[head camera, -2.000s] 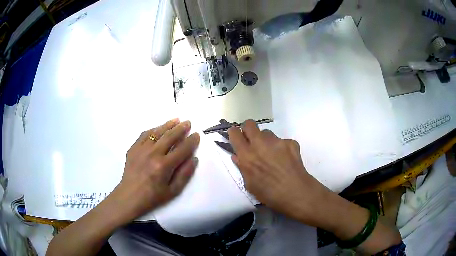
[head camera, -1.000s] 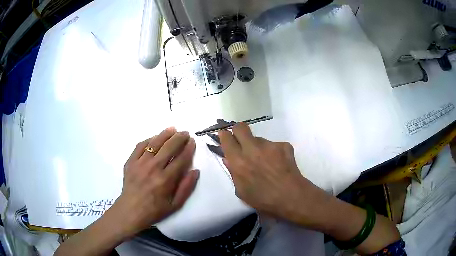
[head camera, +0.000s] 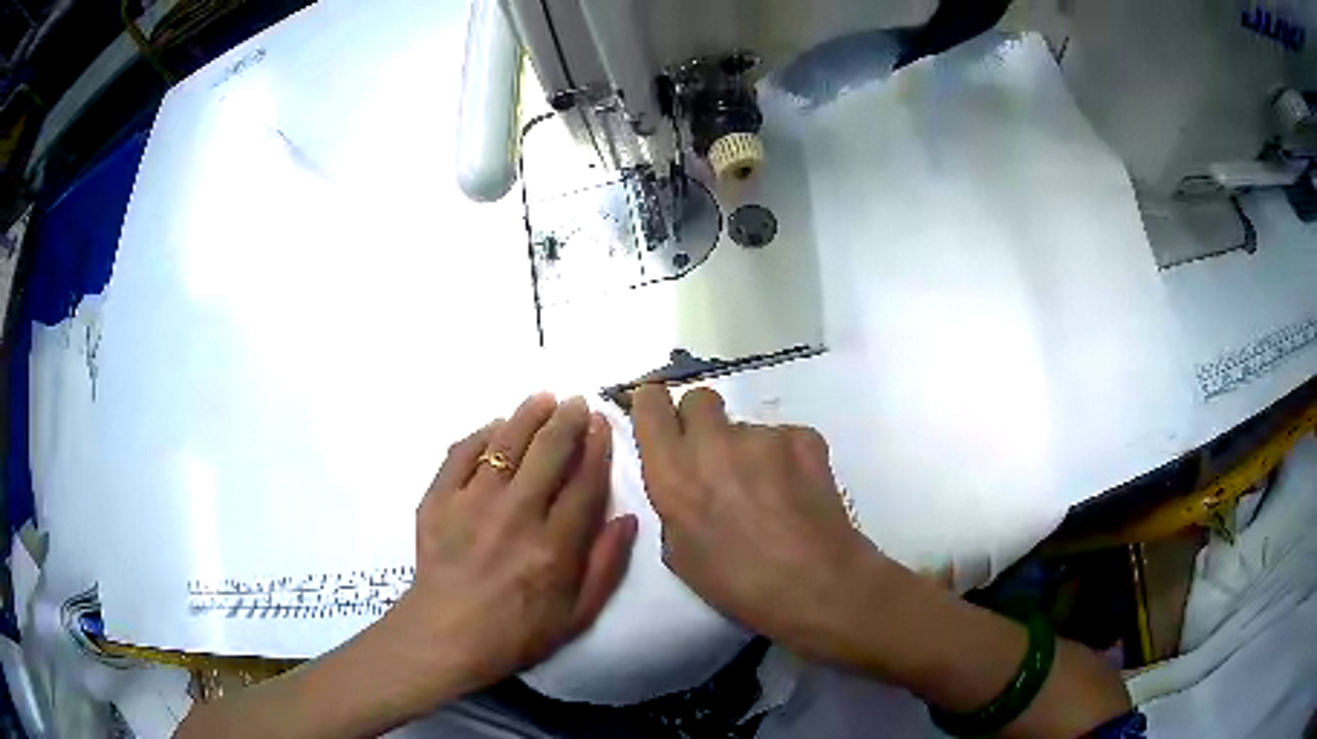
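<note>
A white fabric piece (head camera: 650, 635) lies on the white table in front of the machine and hangs over the near edge. My left hand (head camera: 520, 527) rests flat on it, fingers together, a ring on one finger. My right hand (head camera: 744, 505) is beside it, curled around the dark snips (head camera: 618, 396); only their tip shows past the fingertips. The needle plate (head camera: 614, 224) and presser foot (head camera: 657, 217) are beyond the hands, with no fabric seen under the foot. The fabric's edges are hard to tell against the table.
A large white panel (head camera: 968, 260) lies right of the needle area. A white rounded bar (head camera: 491, 116) hangs left of the needle. The cream tension knob (head camera: 737, 155) is at the head's front. A yellow tube frame (head camera: 1199, 508) and white pieces (head camera: 1242, 606) are at the right; blue cloth (head camera: 65, 260) at left.
The snips' blades, seen spread earlier, are now mostly hidden by my right fingers. My right hand has come closer to my left hand. The whole view has shifted a little.
</note>
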